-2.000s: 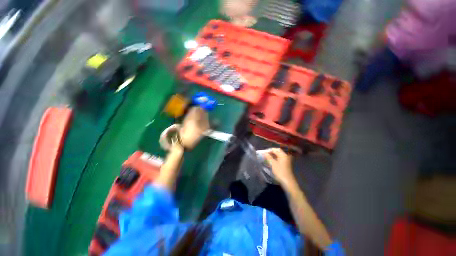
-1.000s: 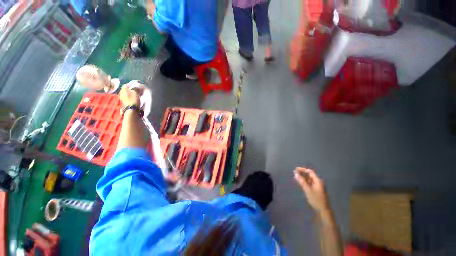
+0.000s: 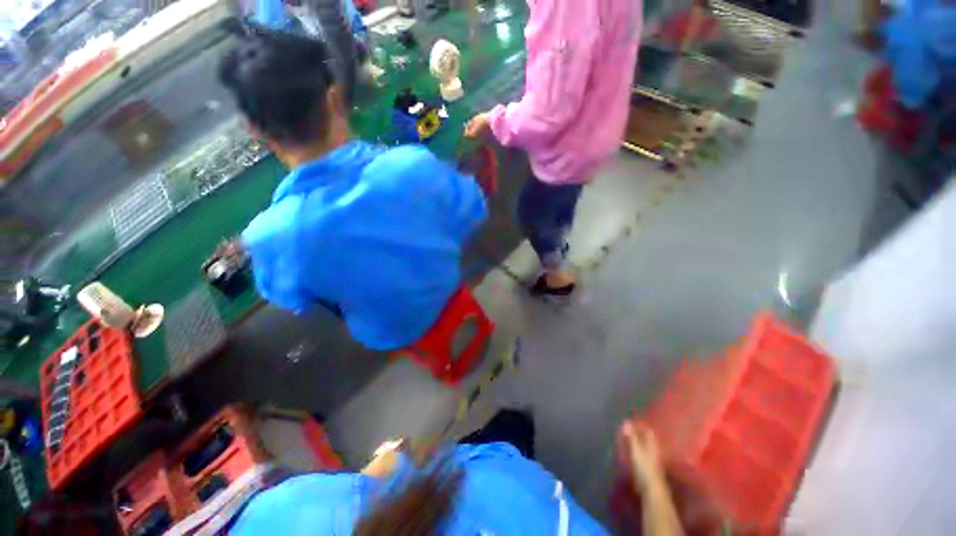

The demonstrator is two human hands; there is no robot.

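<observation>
My right hand (image 3: 645, 461) is at the lower right, blurred, with fingers extended beside the left side of a coral compartment tray (image 3: 770, 393). I cannot tell whether it touches the tray. My left hand (image 3: 388, 452) shows only as a small part near my blue sleeve at the bottom; whatever it holds is hidden. A pale strip (image 3: 233, 503) runs over the coral parts tray (image 3: 246, 445) at the lower left. That tray holds dark module rows in its compartments.
A person in a blue smock (image 3: 367, 236) sits on a red stool (image 3: 461, 335) at the green bench (image 3: 178, 241). A person in pink (image 3: 577, 94) stands behind. A red-orange pocket tray (image 3: 105, 398) and small fan (image 3: 105, 304) lie left. A white surface (image 3: 902, 345) is at right.
The view has turned and moved forward. The bench trays have shifted to the lower left. My right hand is now beside a coral tray, and my left hand has dropped low, mostly hidden.
</observation>
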